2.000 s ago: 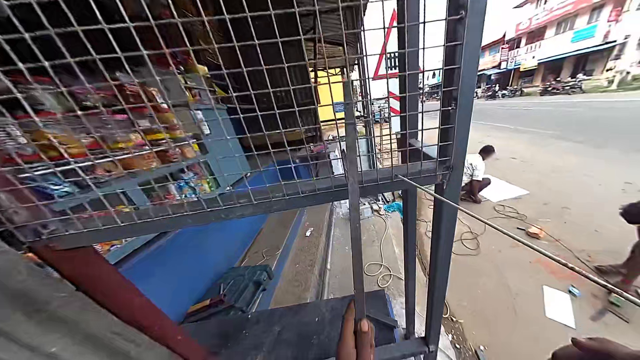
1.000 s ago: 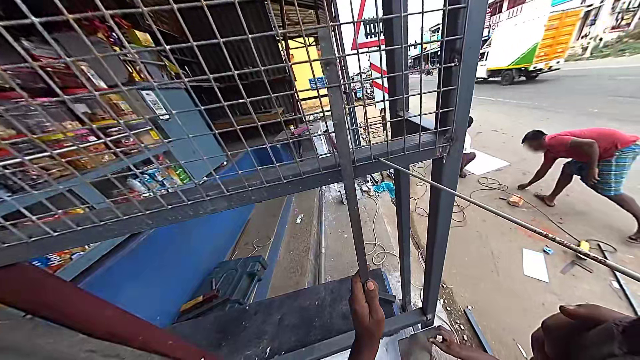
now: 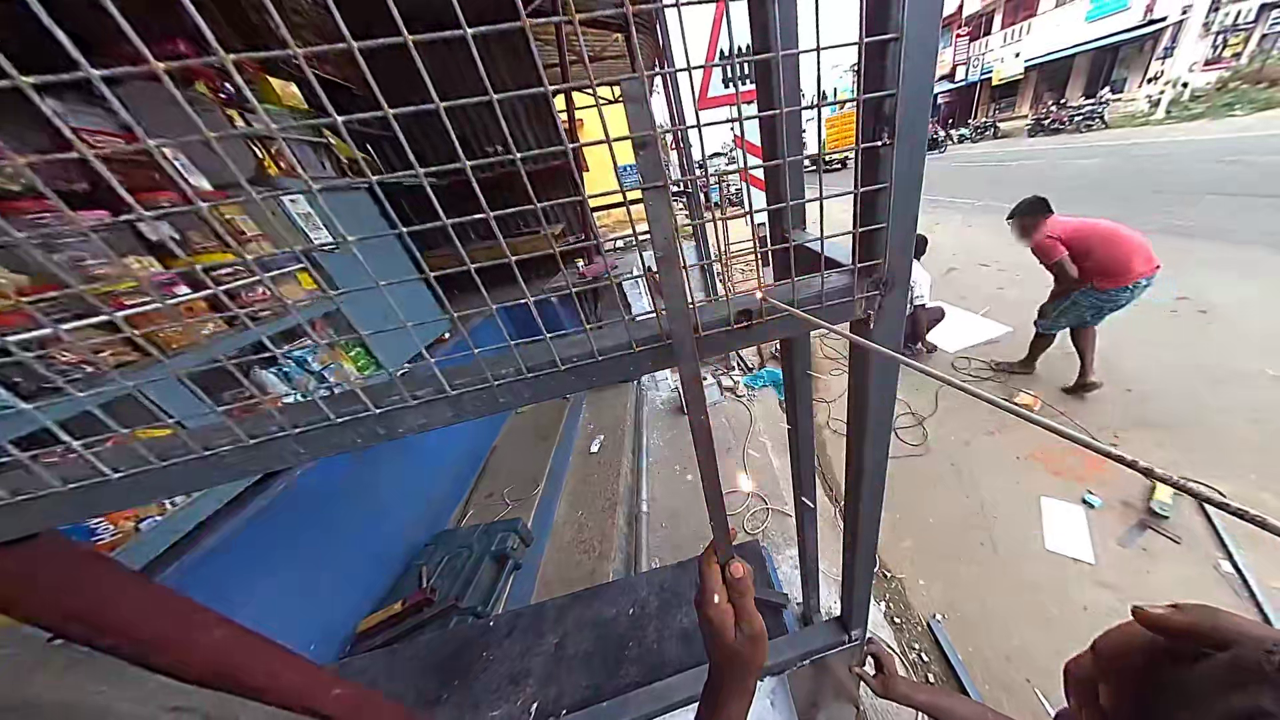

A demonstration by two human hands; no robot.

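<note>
My left hand (image 3: 735, 620) grips the lower end of a flat metal bar (image 3: 685, 330), which leans up against the welded wire mesh (image 3: 400, 200). A long thin rod (image 3: 1000, 395) reaches from the right edge to the grey steel frame (image 3: 560, 350); its tip glows there. My right hand (image 3: 1170, 665) is large and close at the lower right, fingers curled and partly cut off; what it holds is hidden. A smaller hand (image 3: 880, 672) touches the foot of the upright post (image 3: 880, 350); whose it is cannot be told. Bright sparks (image 3: 745, 485) show below.
A teal tool case (image 3: 470, 565) lies beside a dark board (image 3: 560, 630) and a blue panel (image 3: 350, 530). Packaged goods (image 3: 170, 290) fill shelves behind the mesh. A person in red (image 3: 1090, 260) bends on the roadside; another person (image 3: 920, 300) crouches near cables (image 3: 915, 425).
A glow has appeared at the rod's tip, with sparks below. The person in red has drawn the reaching arm in. The orange and white truck has moved from the right to behind the frame.
</note>
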